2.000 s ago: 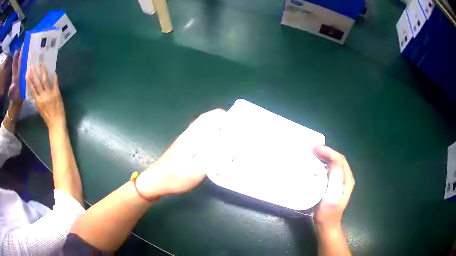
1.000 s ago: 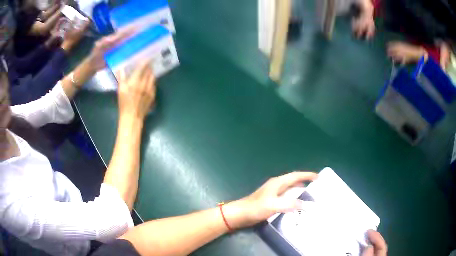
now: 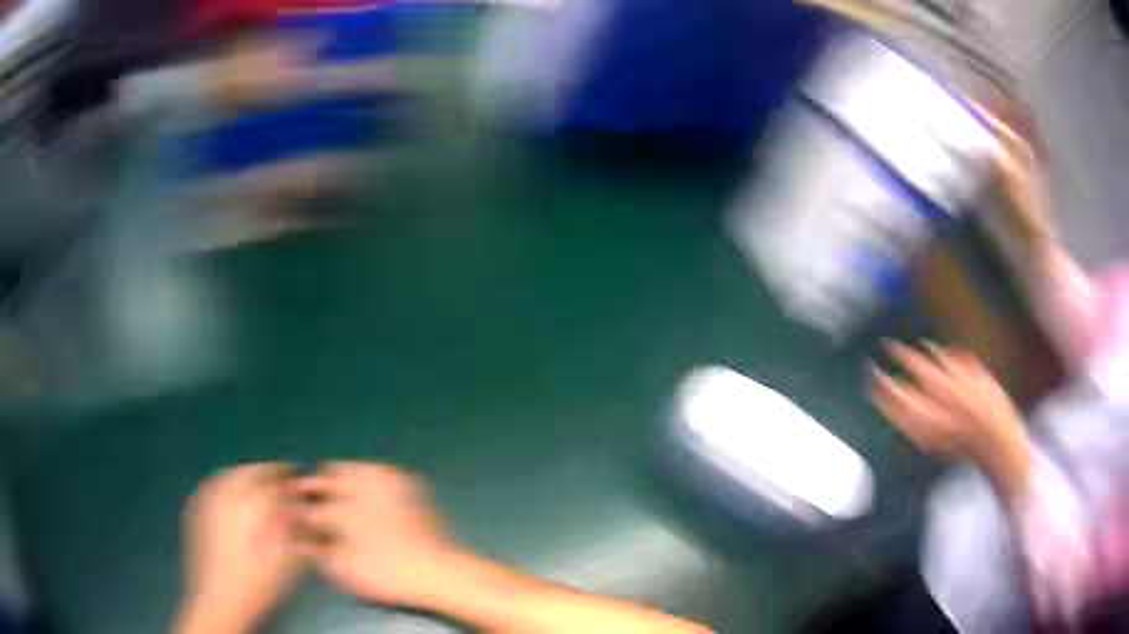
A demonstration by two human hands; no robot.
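Note:
My left hand [image 3: 242, 539] and my right hand [image 3: 378, 533] are close together at the lower left over the green table, fingers curled towards each other. Blur hides whether they touch or hold something small; no large object shows in them. A rounded oblong unit [image 3: 774, 446] with a bright white top and grey sides lies on the table to the right of my hands, apart from them.
A neighbour's hand [image 3: 953, 396] is just right of the unit. Another hand [image 3: 1021, 173] is at blurred white-and-blue cartons [image 3: 836, 211]. A dark blue block [image 3: 693, 74] stands at the back. Blurred hands and blue items show at the upper left.
The view has swung to the right. The white-topped object earlier between my hands is no longer there. My hands are now close together; the neighbour at right has come into view.

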